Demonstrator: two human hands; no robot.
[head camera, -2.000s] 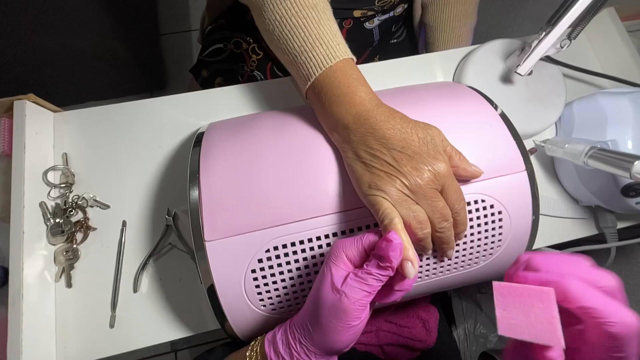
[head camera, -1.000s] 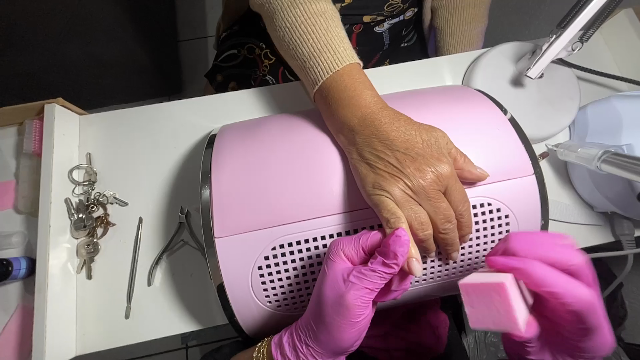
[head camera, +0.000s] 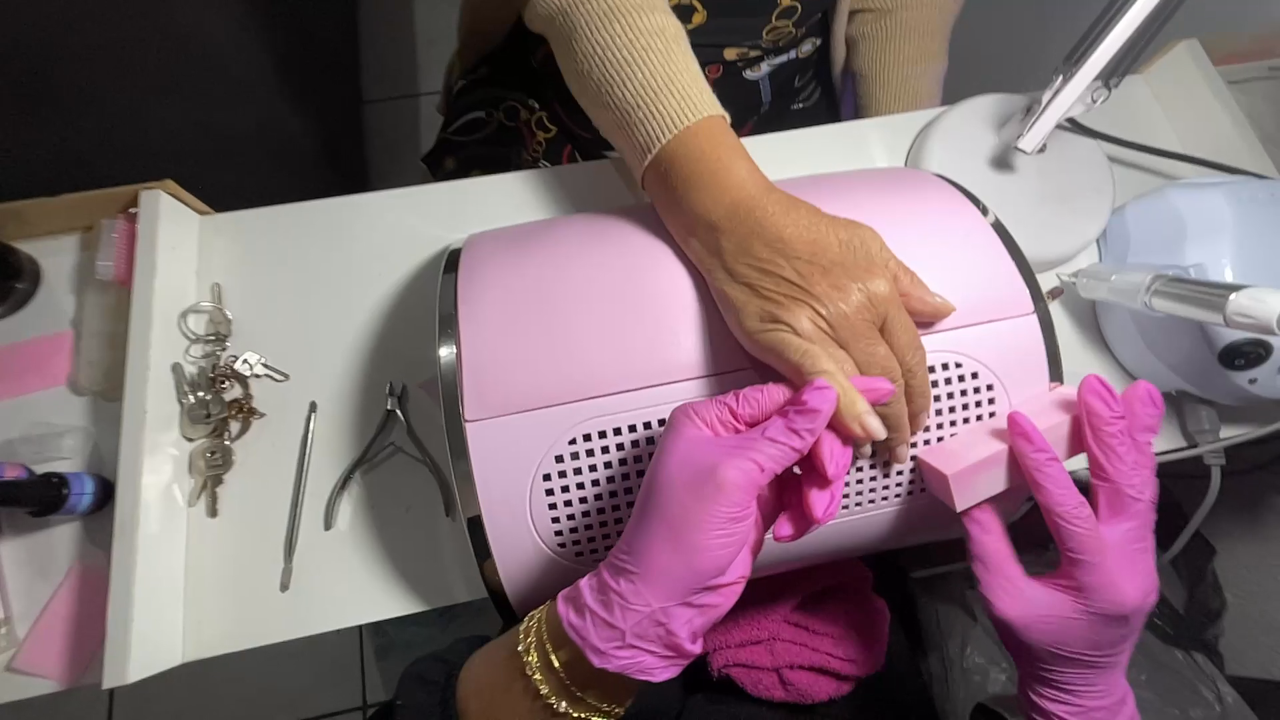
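My left hand (head camera: 700, 510), in a pink glove with gold bracelets at the wrist, holds the little finger of another person's hand (head camera: 810, 290). That hand lies palm down over a pink nail dust collector (head camera: 600, 300) with square-holed grilles. At the right, my right hand (head camera: 1070, 540), also gloved in pink, grips a pink nail buffer block (head camera: 985, 460) between thumb and fingers. The block is just right of the person's fingertips, over the collector's right front side. A beige knitted sleeve (head camera: 640, 80) covers the person's forearm.
Cuticle nippers (head camera: 390, 450), a metal cuticle pusher (head camera: 299, 495) and a bunch of keys (head camera: 210, 410) lie left of the collector. A round white lamp base (head camera: 1015, 180), a nail drill handpiece (head camera: 1180, 295) and a white device (head camera: 1160, 240) stand right. Cables run beside them.
The buffer block has turned in my right hand and come closer to the person's fingertips. My left hand keeps hold of the finger.
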